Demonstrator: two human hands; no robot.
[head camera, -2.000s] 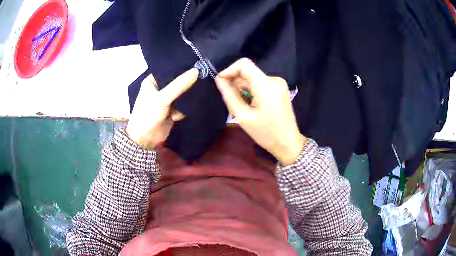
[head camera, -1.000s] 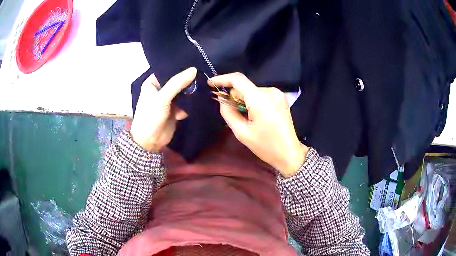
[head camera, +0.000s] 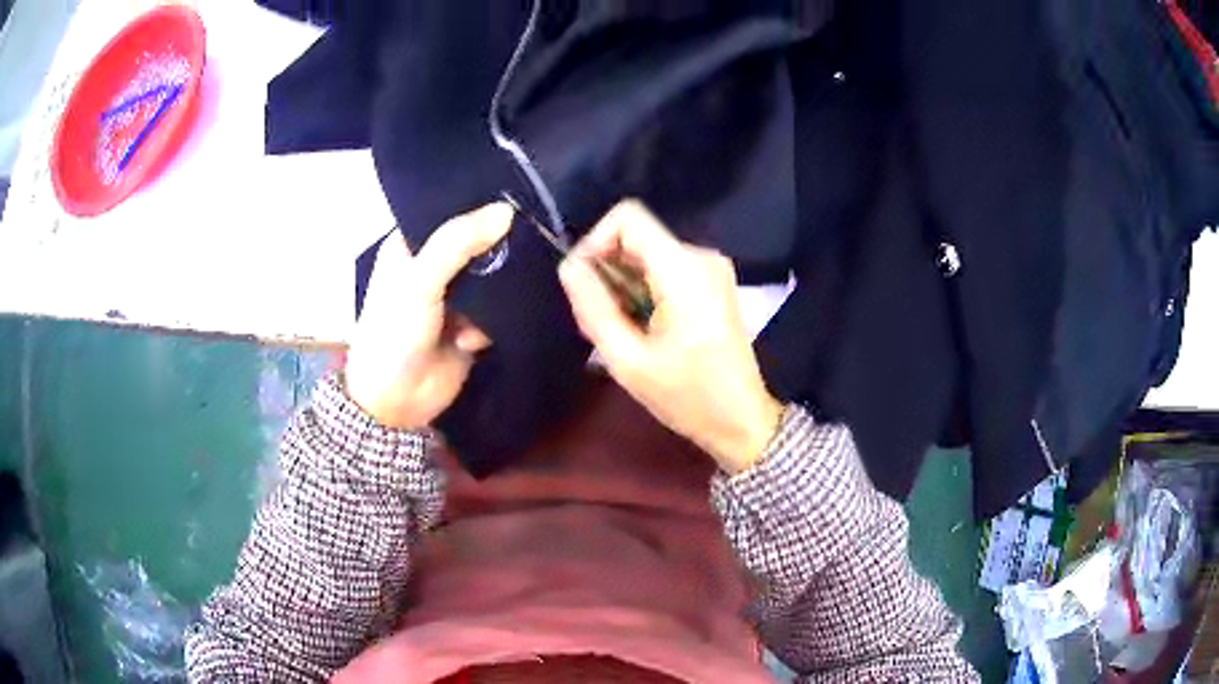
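Note:
The dark garment (head camera: 642, 147) lies over the white table, with a pale chain-like line (head camera: 503, 123) down it. A small clear round fastener (head camera: 492, 258) is on the cloth beside my left thumb. My left hand (head camera: 425, 314) grips the dark cloth left of the fastener. My right hand (head camera: 682, 334) is closed around the greenish-gold thread snips (head camera: 624, 286), partly hidden in the palm. A thin pointed sliver at its fingertips points up-left towards the left thumb; blur hides whether it is blade or needle.
A red dish (head camera: 78, 150) with a blue-purple V-shaped item stands on the white table (head camera: 161, 274) at upper left. Another shiny fastener (head camera: 949, 258) is on the cloth at right. Plastic-bagged items (head camera: 1136, 548) lie lower right. Clear plastic (head camera: 123, 621) lies lower left, over the green floor.
Since the earlier frames, the fastener and my left thumb have shifted down-left, away from the pale line. The right hand has moved slightly down-left, with the snips showing in its palm.

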